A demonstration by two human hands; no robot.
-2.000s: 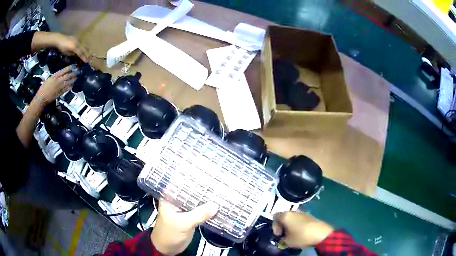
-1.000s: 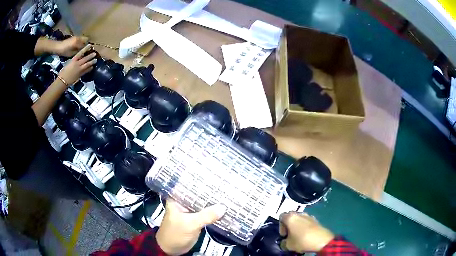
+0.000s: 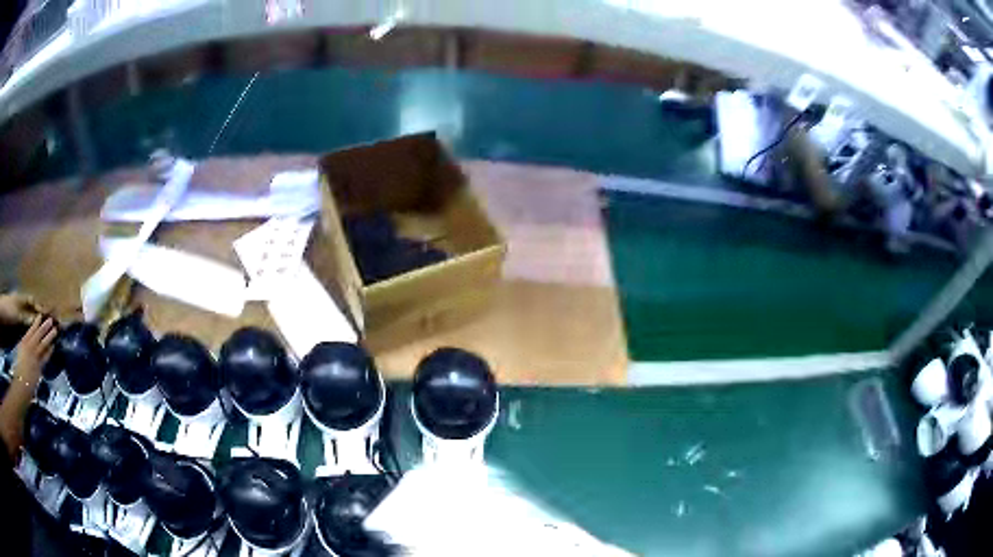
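Security cameras with glossy black ball heads and white brackets stand in two rows at the lower left; the nearest back-row camera head (image 3: 455, 394) is at the right end. A bright white blurred flat shape (image 3: 479, 514), perhaps the tray, lies over the bottom centre and hides part of a front-row camera head (image 3: 351, 511). Neither of my hands shows; whether one holds the white shape is cut off by the lower edge.
An open carton (image 3: 436, 294) with dark pieces stands on brown cardboard (image 3: 550, 326). White strips (image 3: 185, 274) lie left of it. Another person's hand (image 3: 35, 346) is at the left edge. More white-and-black cameras (image 3: 964, 381) are at the far right.
The view has swung right and up, so the carton and camera rows appear further left. Both my hands have left the picture. The clear tray's grid no longer shows.
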